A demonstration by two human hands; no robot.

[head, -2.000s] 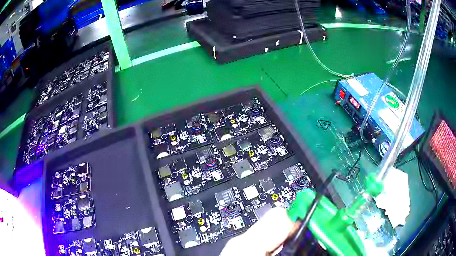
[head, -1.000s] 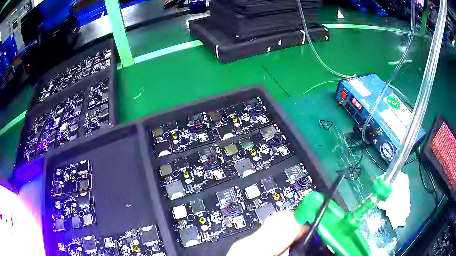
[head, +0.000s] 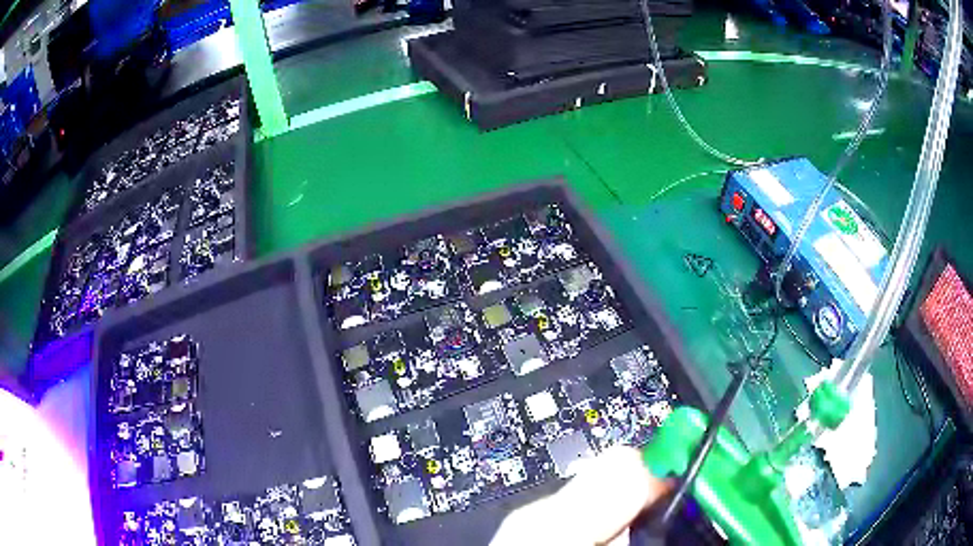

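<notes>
My right hand (head: 589, 499), pale and overexposed, is cut off by the bottom edge. It is closed around a green air gun (head: 736, 485) with black parts, over the tray's lower right side. A thick clear hose (head: 915, 219) rises from the gun, and a thin black cable crosses it. A black foam tray (head: 427, 222) holds rows of small circuit boards (head: 453, 347) in its right compartment. More boards (head: 156, 411) lie along the left and bottom of its left compartment. My left hand is not in view.
A blue control box (head: 816, 240) with a crumpled white wipe (head: 854, 432) near it is at the right. A red panel (head: 953, 318) is at the right edge. Stacked black trays (head: 565, 91) stand beyond. A second board tray (head: 243, 203) is far left, above a white-violet glare (head: 37, 469).
My right hand and the gun have shifted slightly right over the tray's edge. The hand keeps its grip. The view has moved slightly. The boards appear in the same places in the tray.
</notes>
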